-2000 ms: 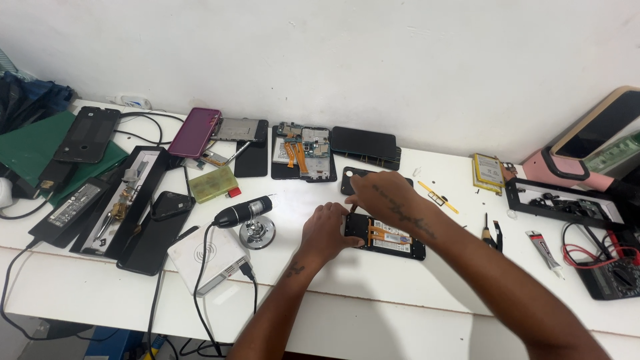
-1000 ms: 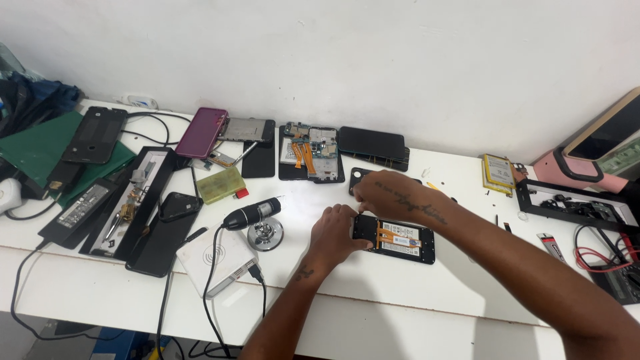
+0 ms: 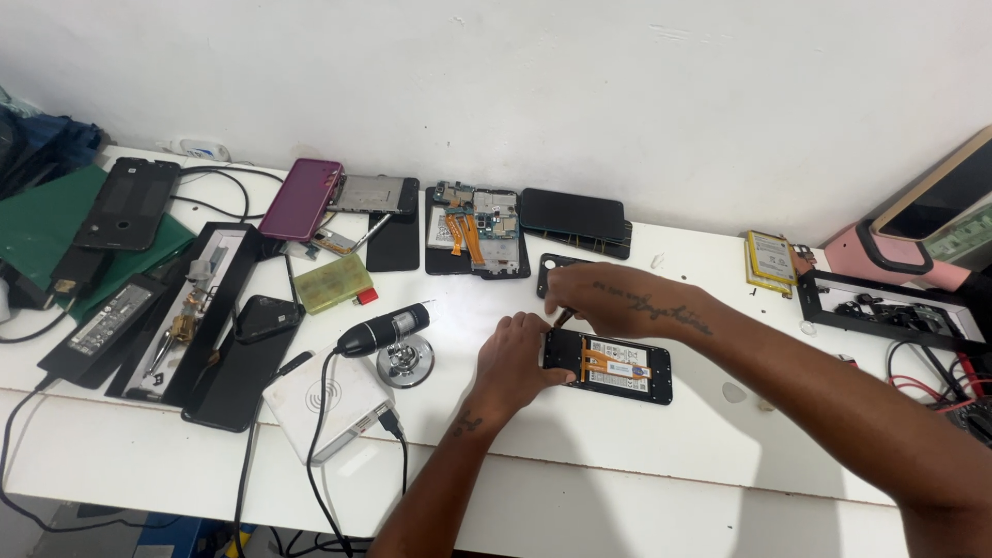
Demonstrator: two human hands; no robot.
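Observation:
An opened smartphone (image 3: 661,373) lies flat on the white table, its battery (image 3: 620,353) and orange flex cables (image 3: 595,363) exposed. My left hand (image 3: 518,360) grips the phone's left end, thumb on its lower edge and fingers at the upper corner. Above that corner, my right hand (image 3: 593,298) is closed around a slim dark tool (image 3: 564,318), its tip down at the phone's top left edge. What kind of tool it is cannot be told, as the fingers cover most of it. Behind my right hand lies a black phone back cover (image 3: 552,263), partly hidden.
To the left stand a USB microscope (image 3: 384,329), a white box (image 3: 322,403) with cables, and a black tray (image 3: 217,310) of parts. Disassembled phones (image 3: 477,232) lie near the wall. Batteries (image 3: 769,260) and another parts tray (image 3: 891,310) are at the right.
Both hands stay at the phone's left end, the right one still holding the tool there. The view has shifted slightly.

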